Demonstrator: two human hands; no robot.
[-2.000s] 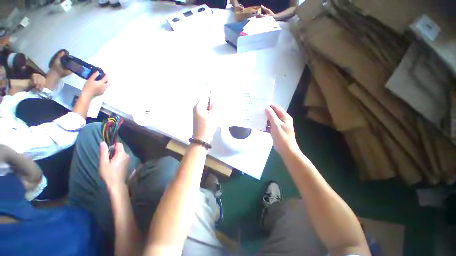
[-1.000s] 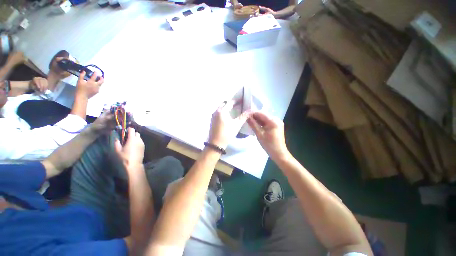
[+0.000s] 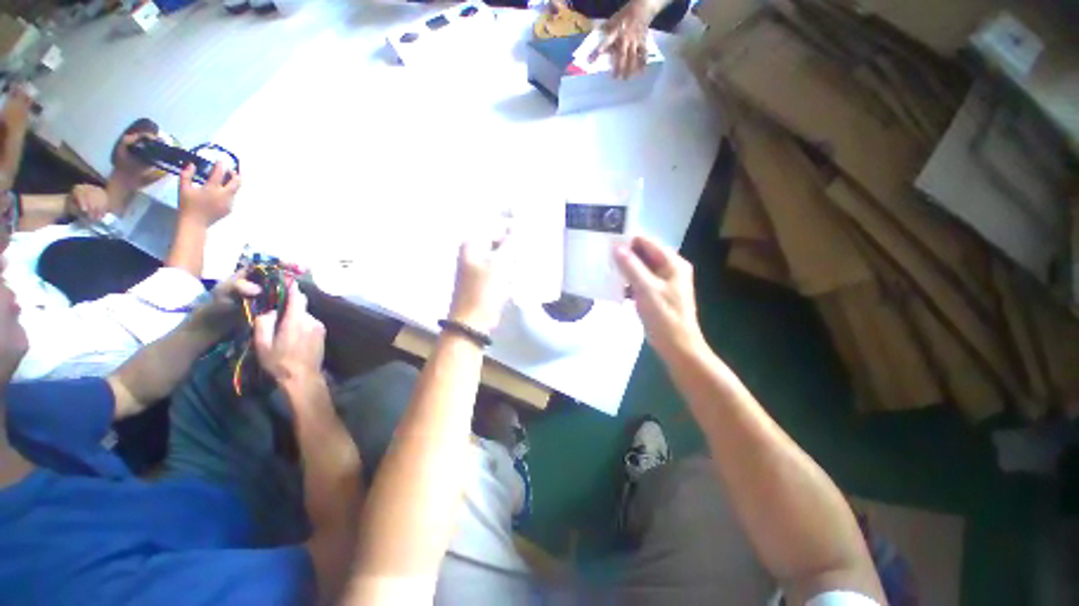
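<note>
An instruction manual (image 3: pixel 594 255) is held open above the near corner of the white-covered table. Its right page shows a dark printed picture near the top; the left page is washed out by glare. My left hand (image 3: pixel 483 266) holds it at the left side. My right hand (image 3: pixel 658 284) pinches its right edge between thumb and fingers. A dark round part (image 3: pixel 568 309) shows just below the manual, partly hidden by it; whether it is a hole or a disc I cannot tell.
At my left, a neighbour's hands hold a wiring harness (image 3: pixel 270 290). Further left, another person holds a black elongated device (image 3: pixel 172 156). Across the table (image 3: pixel 391 154) a hand rests on a product box (image 3: pixel 598 77), beside a pale tray (image 3: pixel 440 32). Flattened cardboard (image 3: pixel 852 237) is piled at right.
The manual has gone from folded between my hands to opened flat, showing the dark picture. My hands have moved apart. Across the table, a hand has come onto the product box.
</note>
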